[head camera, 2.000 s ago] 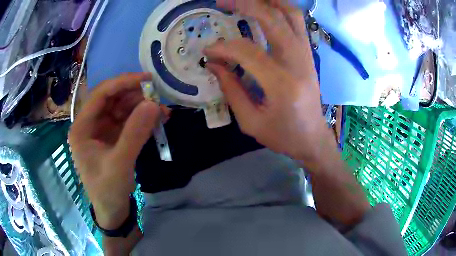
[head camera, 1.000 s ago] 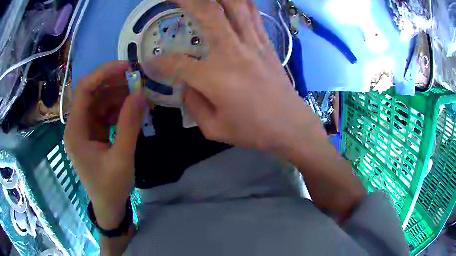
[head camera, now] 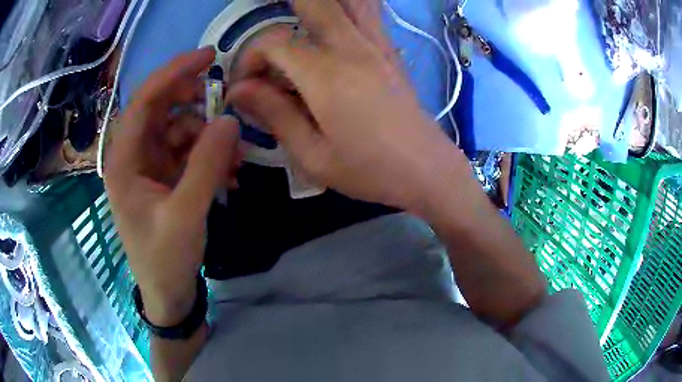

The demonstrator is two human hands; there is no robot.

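A white round lamp housing [head camera: 224, 28] with curved slots lies on the blue mat at the top centre. Its short neck [head camera: 305, 185] points towards me. My left hand [head camera: 168, 142] is at the housing's left edge and holds a small pale strip [head camera: 215, 97] between thumb and fingers. My right hand [head camera: 336, 104] is over the housing and hides most of its hub. Its thumb and fingertips are close together near the strip; whether they hold something small cannot be seen.
Blue-handled pliers [head camera: 516, 78] lie on the mat at the right. A white cord [head camera: 455, 82] loops beside the housing. A green crate [head camera: 583, 216] stands at the right, and a teal-green crate [head camera: 97, 246] with white rings at the left. Clear plastic bags [head camera: 45, 74] are at the upper left.
My right hand has moved left from the hub to near the strip. My left hand has raised the strip and turned it more upright. The housing first shifted left, then slightly back.
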